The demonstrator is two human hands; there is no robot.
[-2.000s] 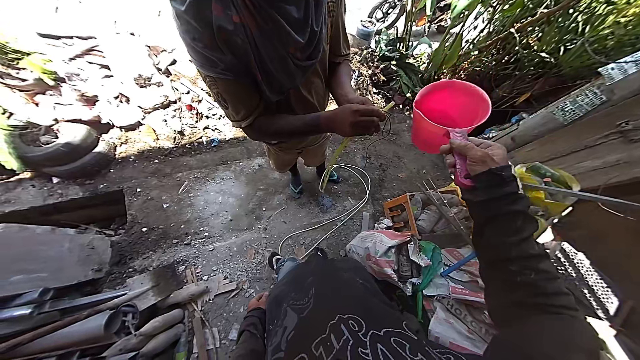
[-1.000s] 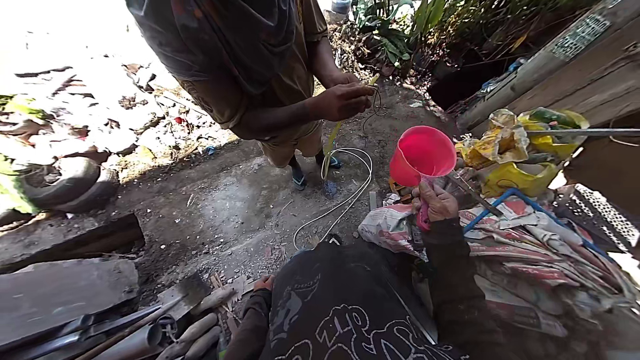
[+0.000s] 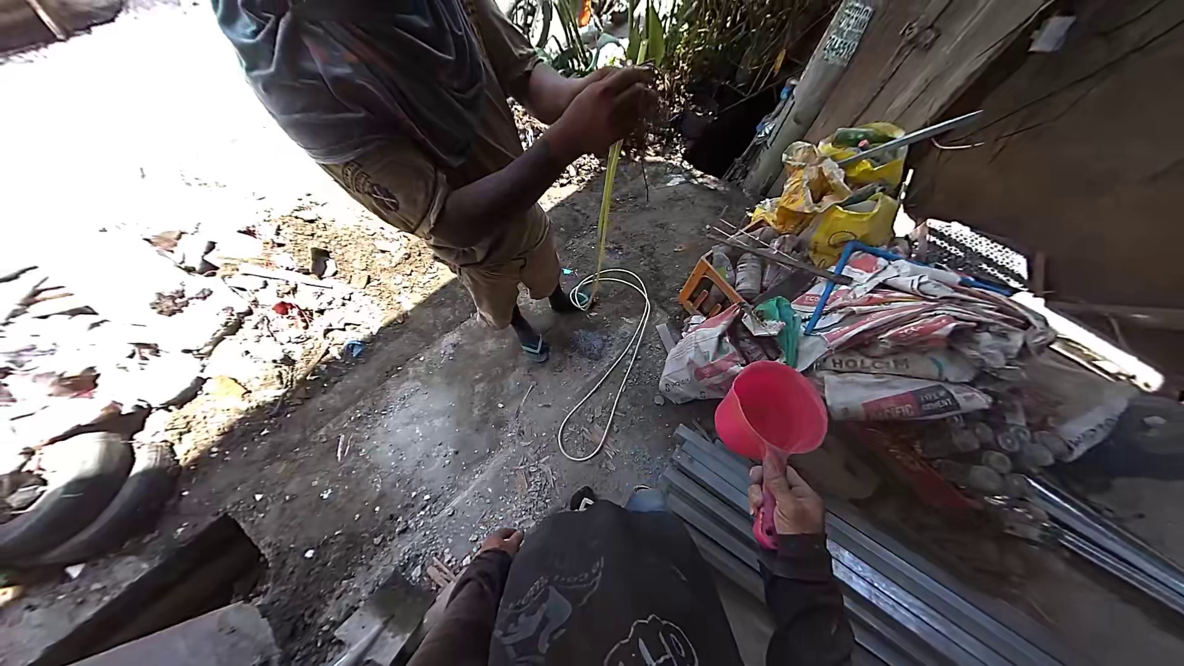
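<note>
My right hand point(image 3: 786, 499) grips the handle of a pink plastic dipper point(image 3: 770, 409), its round bowl tipped toward me so that the inside shows; no contents can be made out. Below the bowl lie long grey metal channels point(image 3: 740, 518) on the ground. My left hand point(image 3: 502, 541) is low beside my dark shirt, partly hidden by the sleeve; whether it holds anything does not show. Ahead, another person in sandals stands with both hands point(image 3: 606, 106) together at a yellow strap point(image 3: 606, 203). A loop of pale cable point(image 3: 606, 388) rests on the dirt by that person's feet.
Folded cement sacks point(image 3: 897, 324), an orange plastic crate point(image 3: 710, 285) and yellow bags point(image 3: 846, 222) are heaped at the right. Old tyres point(image 3: 83, 490) lie at the left near sunlit rubble point(image 3: 222, 324). A shovel blade point(image 3: 384, 610) and a dark trench edge are at lower left.
The view has swung to the right, bringing the metal channels into sight. The dipper, still in my right hand, has come lower and nearer my body. The other person's hands remain raised together.
</note>
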